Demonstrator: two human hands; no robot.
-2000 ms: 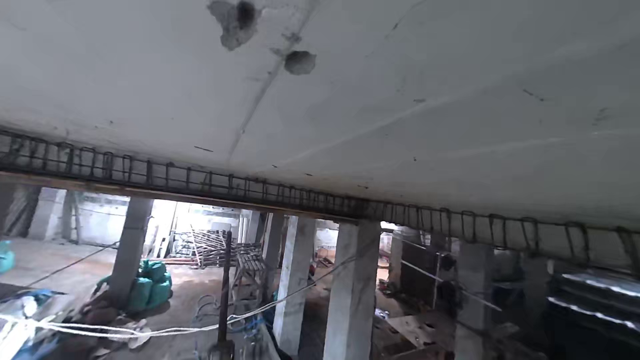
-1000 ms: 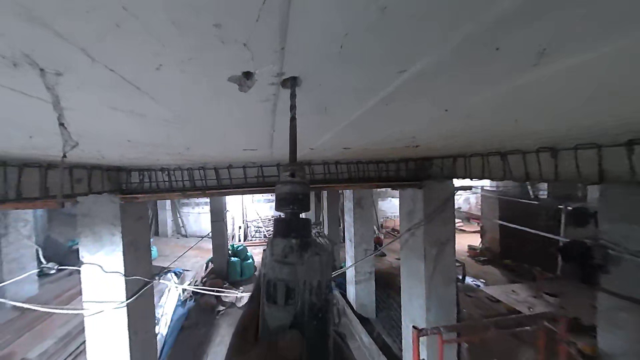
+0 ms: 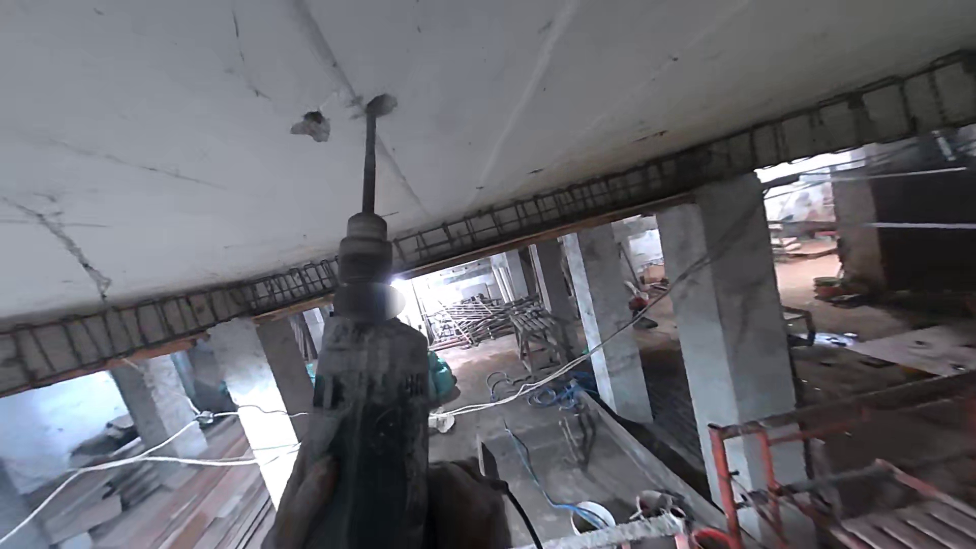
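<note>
A rotary hammer drill (image 3: pixel 370 389) points upward in front of me, its long bit (image 3: pixel 369 164) reaching a chipped hole (image 3: pixel 382 104) in the concrete ceiling. My left hand (image 3: pixel 306 503) wraps the left side of the tool's body. On the other side my right hand (image 3: pixel 467 503) grips it low down, near a black cable (image 3: pixel 524 518). A second chipped hole (image 3: pixel 312 126) lies just left of the bit's tip. Both hands are dark and partly cut off by the lower frame edge.
Exposed rebar cages (image 3: pixel 503 221) run beneath the ceiling. Concrete columns (image 3: pixel 743 305) stand on both sides. White cables (image 3: pixel 152 459) sag across the view. Red metal scaffolding (image 3: pixel 720 480) is at lower right, near a white bucket (image 3: pixel 592 517). Stacked planks (image 3: pixel 198 488) lie at lower left.
The drill, out of view two seconds ago, stood upright at the ceiling hole one second ago and is still there. Both hands now show at its lower body. The view has tilted.
</note>
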